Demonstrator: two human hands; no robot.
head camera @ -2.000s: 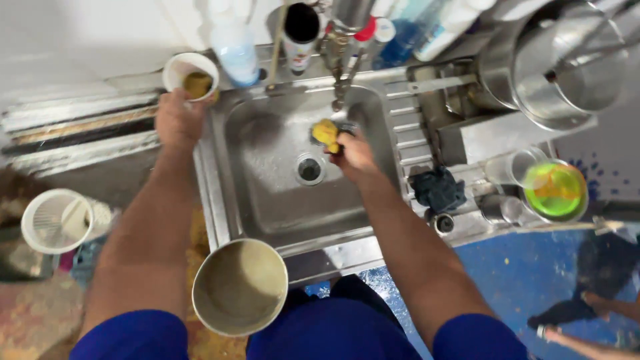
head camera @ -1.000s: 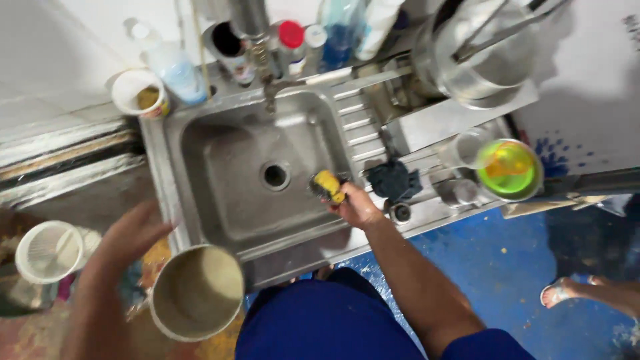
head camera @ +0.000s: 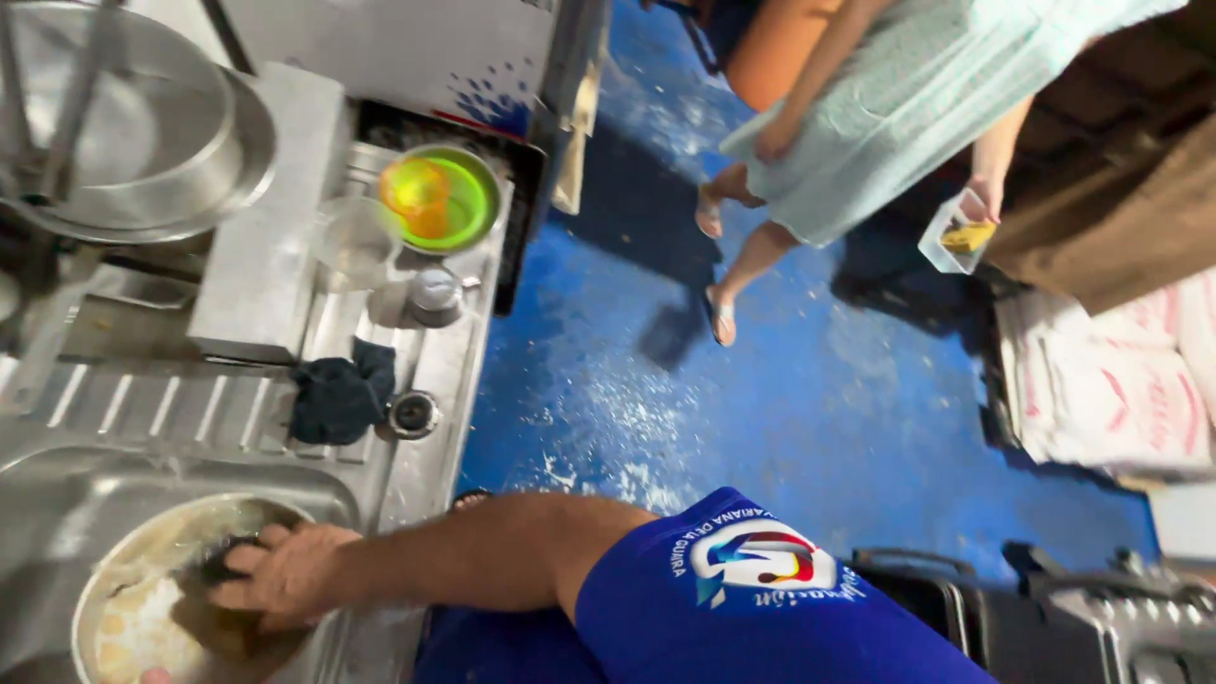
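Note:
The round metal pot (head camera: pixel 123 579) sits in the steel sink (head camera: pixel 57 475) at the lower left. My right hand (head camera: pixel 290 575) reaches into it, fingers spread over a dark, blurred scouring sponge (head camera: pixel 223 562) against the inner wall. Whitish, cloudy matter covers much of the pot's inside. Only a fingertip of my left hand (head camera: pixel 156 675) shows at the bottom edge, by the pot; what that hand does is hidden. On the drainboard to the right of the sink lie a crumpled dark cloth (head camera: pixel 342 399) and a round sink strainer (head camera: pixel 414 414).
Large steel pots (head camera: pixel 142 123) stand at the upper left, beside a metal box-like block (head camera: pixel 271 209). A green bowl (head camera: pixel 461 199) holds an orange cup. Another person (head camera: pixel 883 123) stands on the blue floor, holding a clear container (head camera: pixel 958 233). White sacks (head camera: pixel 1111 380) are stacked at right.
The pot, earlier outside the sink at its near left corner, is now in the sink. My right hand has moved into the pot. The view has swung far to the right.

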